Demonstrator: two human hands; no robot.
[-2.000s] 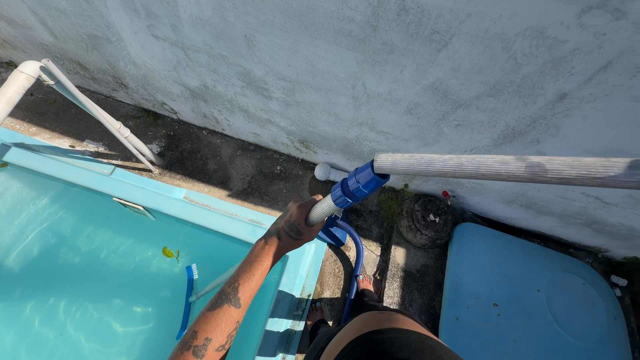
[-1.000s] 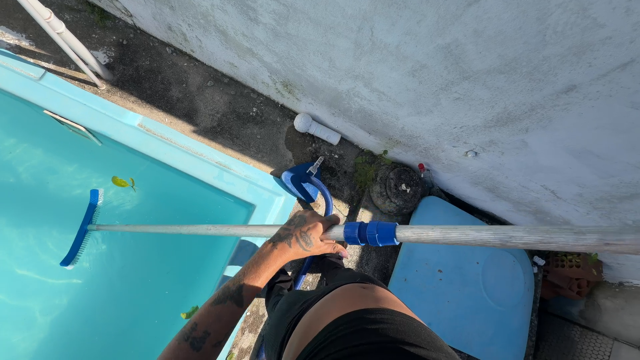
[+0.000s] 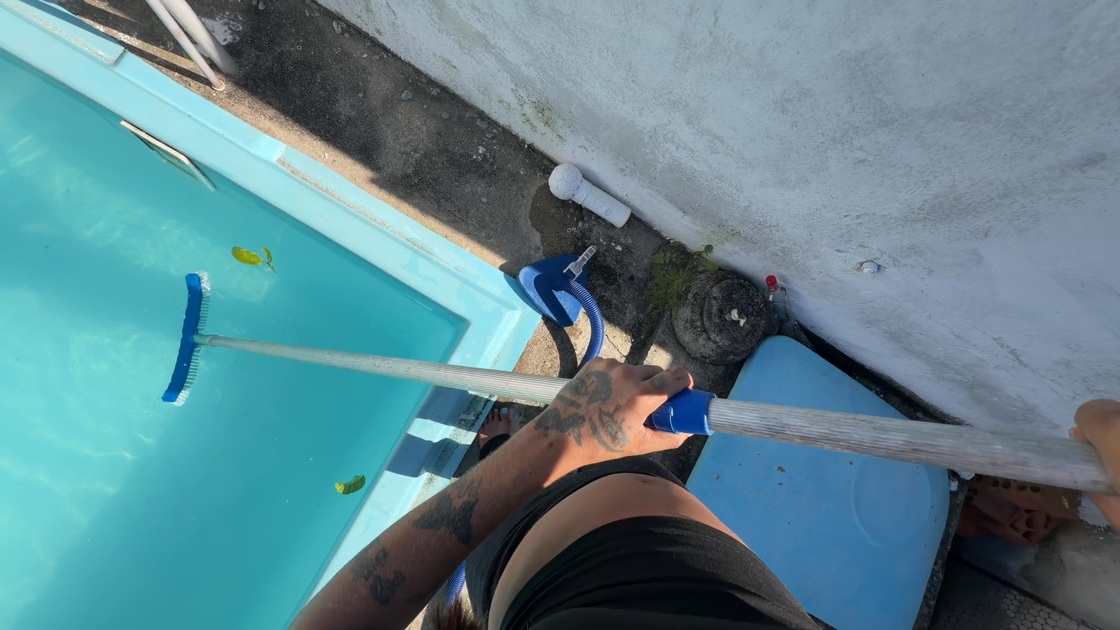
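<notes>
A ribbed telescopic metal pole (image 3: pixel 814 430) crosses the view from the pool to the right edge. My left hand (image 3: pixel 612 407) is wrapped around it at the blue plastic locking collar (image 3: pixel 685 412), partly covering the collar. At the far right edge my right hand (image 3: pixel 1102 455) grips the thicker section, mostly cut off by the frame. On the pole's far end is a curved blue pool brush (image 3: pixel 185 339) with pale bristles, over or in the pool water; its exact depth I cannot tell. Leaves (image 3: pixel 252 256) lie in the water near the brush.
The light-blue pool edge (image 3: pixel 367 210) runs diagonally. Beside it are a blue pool vacuum head (image 3: pixel 551 289) with a hose (image 3: pixel 595 324), a white pipe piece (image 3: pixel 591 194), a round concrete block (image 3: pixel 722 317) and a glass bottle (image 3: pixel 776 297). A blue lid (image 3: pixel 822 499) lies near the whitish wall (image 3: pixel 787 131).
My left hand has moved from the white section below the collar onto the collar itself. The pole has swung, and its brush end shows farther out over the pool than two seconds ago. My right hand has come into view.
</notes>
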